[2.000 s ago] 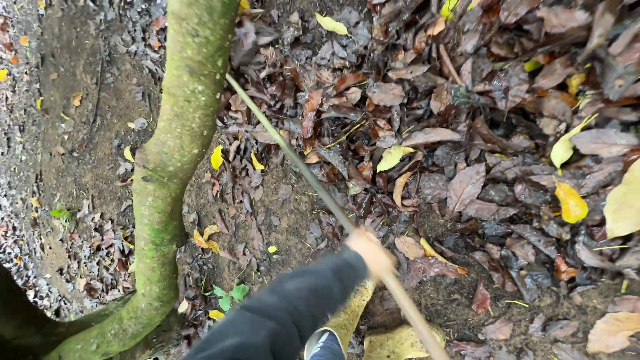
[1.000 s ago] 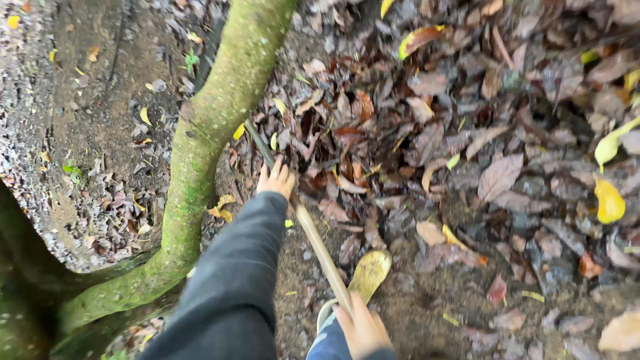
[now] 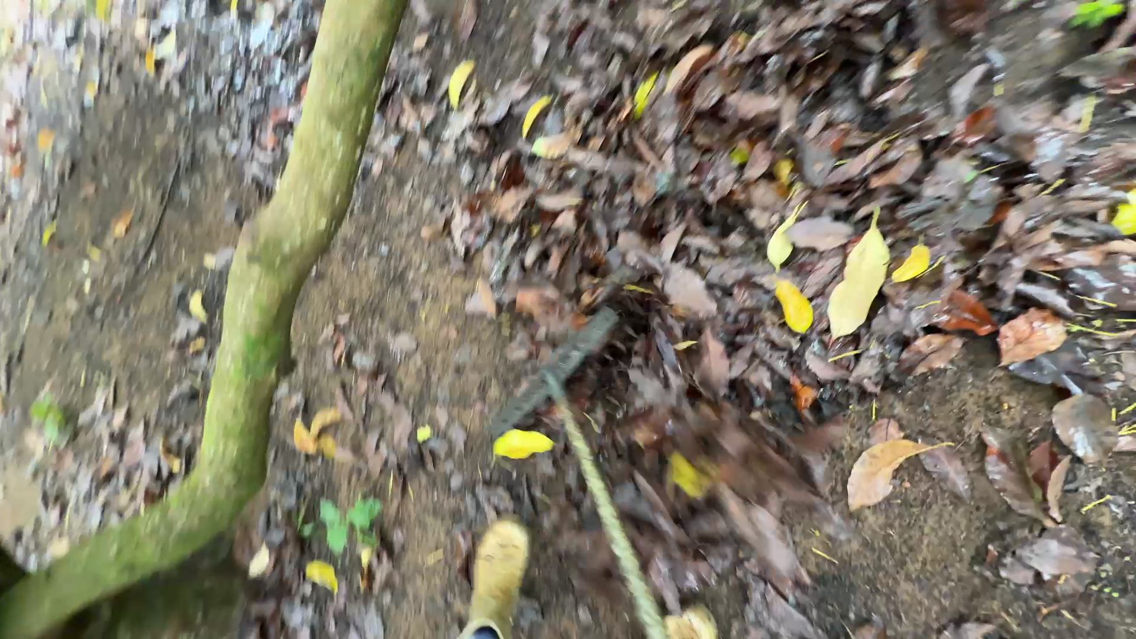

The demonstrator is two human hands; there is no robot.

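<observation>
A rake with a long pale handle lies against the wet ground in the middle of the head view, its dark head slanting up to the right. The handle runs down past the lower edge of the view. Brown fallen leaves, some blurred, lie along the handle's right side, and a yellow leaf is beside the rake head's lower end. Neither my left hand nor my right hand shows, so what they hold is hidden.
A bent, mossy tree trunk rises along the left. My yellowish boot stands on the soil, with part of another boot at the bottom edge. A small green plant grows between trunk and boot. Leaf litter covers the upper right.
Both hands, on the handle a second ago, have left the view. The rake head now shows at mid-view, with blurred leaves beside its handle. The view has shifted.
</observation>
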